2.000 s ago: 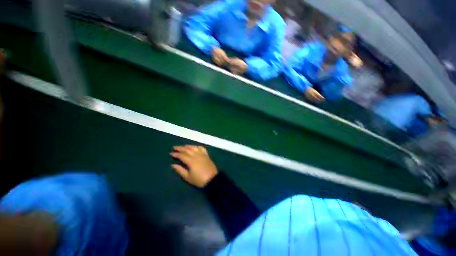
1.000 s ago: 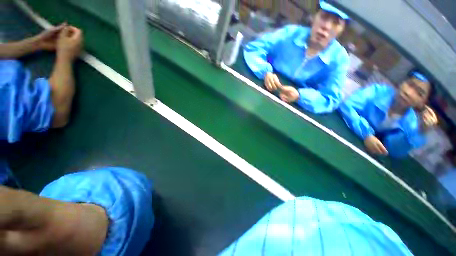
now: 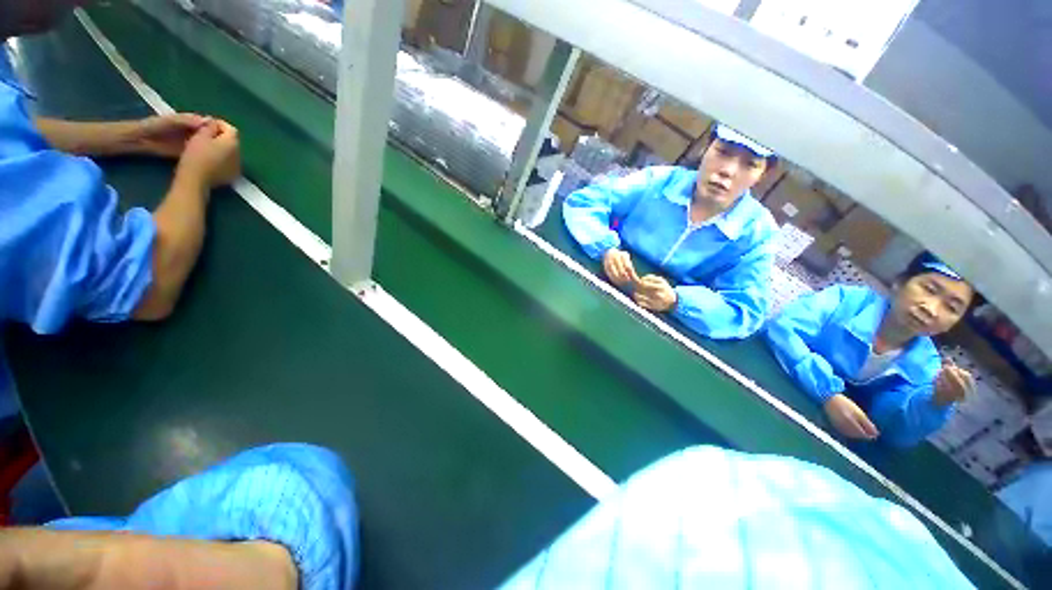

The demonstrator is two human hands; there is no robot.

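Neither my left hand nor my right hand shows. A bare forearm [image 3: 150,561] and a bunched blue sleeve [image 3: 271,496] are cut off at the lower left; no hand shows on that arm. A large pale blue striped cloth shape [image 3: 738,524] fills the bottom right and hides part of the worktop and rail. Nearest in front lies the dark green worktop [image 3: 300,380]. The white edge rail [image 3: 485,392] runs diagonally between it and the brighter green belt [image 3: 485,317]. No work piece can be made out there.
A grey post [image 3: 367,150] stands on the rail. A neighbour's hands [image 3: 208,144] meet over the rail at the left. Two people in blue smocks [image 3: 681,242] [image 3: 865,357] sit across the belt. A silvery bundle [image 3: 444,121] and cartons [image 3: 606,98] are behind.
The view has swung left and up, showing more of the neighbour, post and frame. The dark-sleeved hand seen over the worktop two seconds ago is gone from view.
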